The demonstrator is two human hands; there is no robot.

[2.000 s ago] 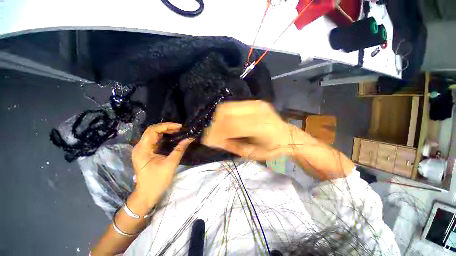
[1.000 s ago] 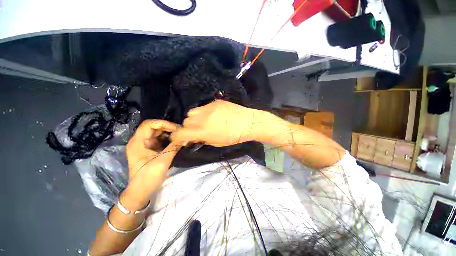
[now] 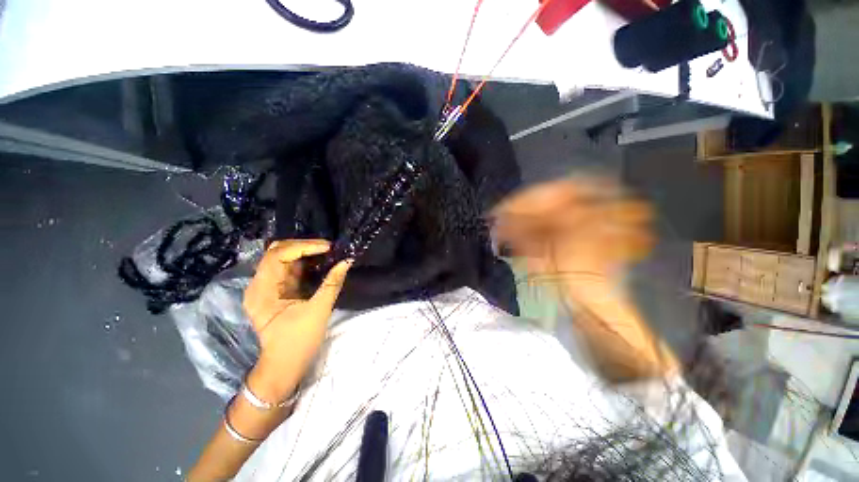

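The black nubby garment (image 3: 443, 207) lies bunched on my lap against the table edge. A glinting beaded trim (image 3: 383, 205) runs diagonally along it. My left hand (image 3: 290, 292) pinches the garment and the trim's lower end between thumb and fingers. My right hand (image 3: 575, 226) is motion-blurred, to the right of the garment and off the cloth. Its finger pose and any needle or thread in it cannot be made out. A silvery metal clip (image 3: 447, 123) holds the garment's upper part at the end of an orange-red cord (image 3: 490, 72).
Loose black trim (image 3: 179, 259) lies in a coil over a clear plastic bag (image 3: 212, 331) at the left. The white table (image 3: 188, 33) holds a black scissor loop (image 3: 316, 21), black spools (image 3: 659, 38) and a red box (image 3: 562, 13). A wooden shelf unit (image 3: 758, 273) stands at the right.
My right hand has moved from beside my left fingers out to the right, away from the garment, uncovering the trim. My left hand keeps its pinch. The view has shifted slightly.
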